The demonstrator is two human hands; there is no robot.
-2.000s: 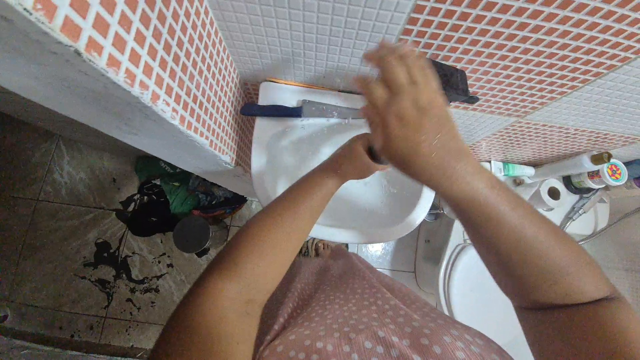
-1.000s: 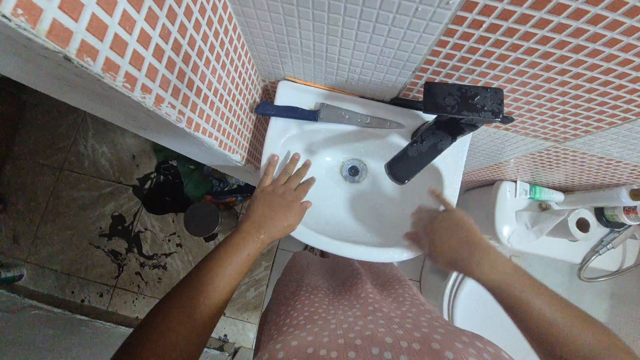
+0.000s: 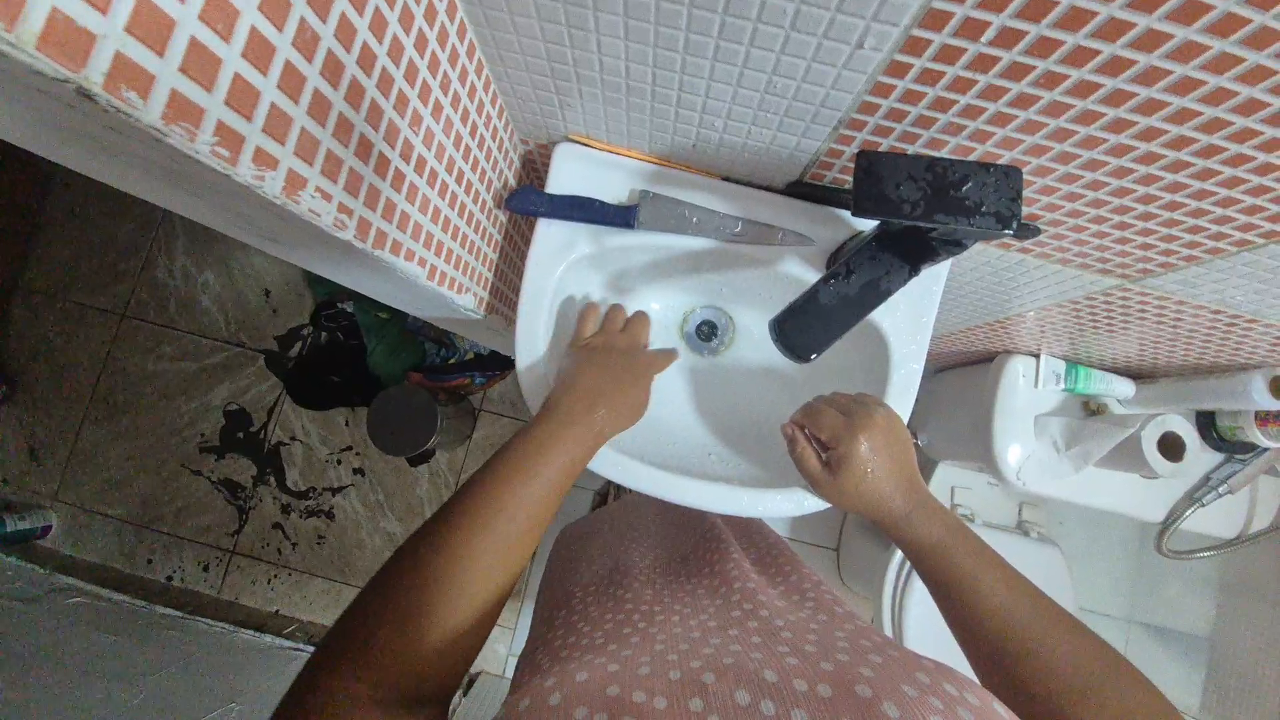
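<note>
My left hand [image 3: 603, 375] is over the left part of a white washbasin [image 3: 720, 488], fingers apart and holding nothing. Wet and curled closed, my right hand [image 3: 858, 455] is above the basin's front right rim, with nothing seen in it. A kitchen knife with a blue handle [image 3: 640, 213] lies along the back ledge, its tip toward the black faucet [image 3: 850, 290]. The metal drain [image 3: 708, 330] lies between my left hand and the faucet spout. Drops of water sit on the blade, the faucet and my right hand.
A white toilet [image 3: 985, 560] stands at the right; its tank top bears a tube [image 3: 1090, 380], a toilet paper roll [image 3: 1150, 445] and a shower hose [image 3: 1185, 520]. Dark cloths [image 3: 340, 360], a round container [image 3: 403, 420] and a dark spill [image 3: 255, 460] are on the floor at the left.
Two seconds ago my hands were together over the basin in front of the faucet; now they are apart. Since one second ago, my right hand has closed its fingers.
</note>
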